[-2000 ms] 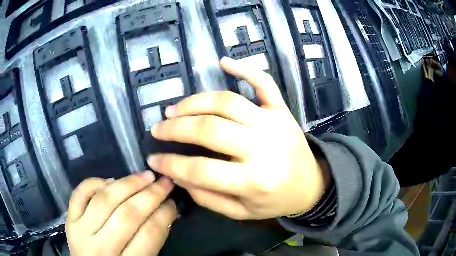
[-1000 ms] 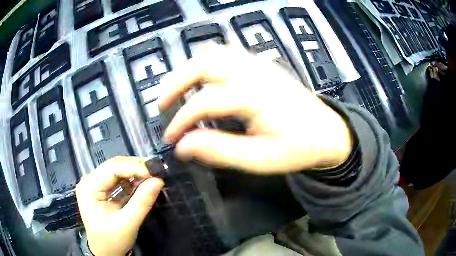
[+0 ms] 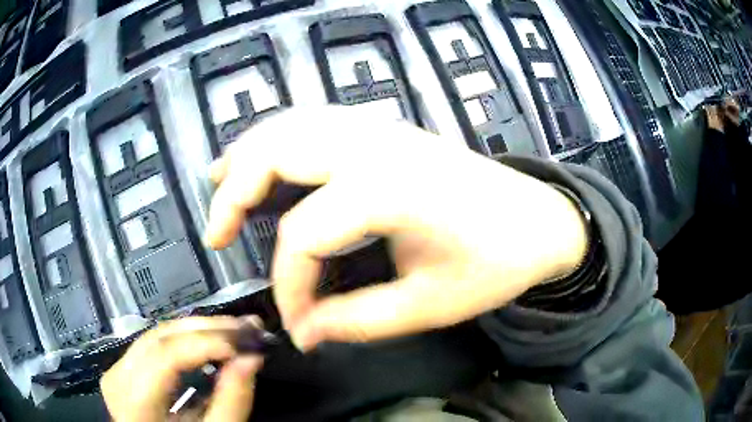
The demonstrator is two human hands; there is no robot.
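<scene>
My left hand (image 3: pixel 173 363) is at the lower left, cut off by the bottom edge. Its thumb and fingers pinch a small dark piece, perhaps an adhesive pad (image 3: pixel 257 335). My right hand (image 3: pixel 429 218), bright and blurred, is above and to the right, its thumb and index tips close to that piece; whether they hold anything is unclear. Black phone housings (image 3: pixel 148 206) with pale cut-outs lie in rows in a whitish tray (image 3: pixel 177 107). My right hand hides parts of some middle housings.
Dark gridded sheets (image 3: pixel 627 91) lie right of the tray, with more sheets (image 3: pixel 680 62) at the upper right. Stacked dark edges (image 3: pixel 91 363) show under the tray's near side. At the right edge are another person's hands (image 3: pixel 723 114) and dark sleeve.
Both hands have left the housing they touched two seconds ago. A small dark piece now shows in my left fingers. My right fingertips have come down beside it since one second ago.
</scene>
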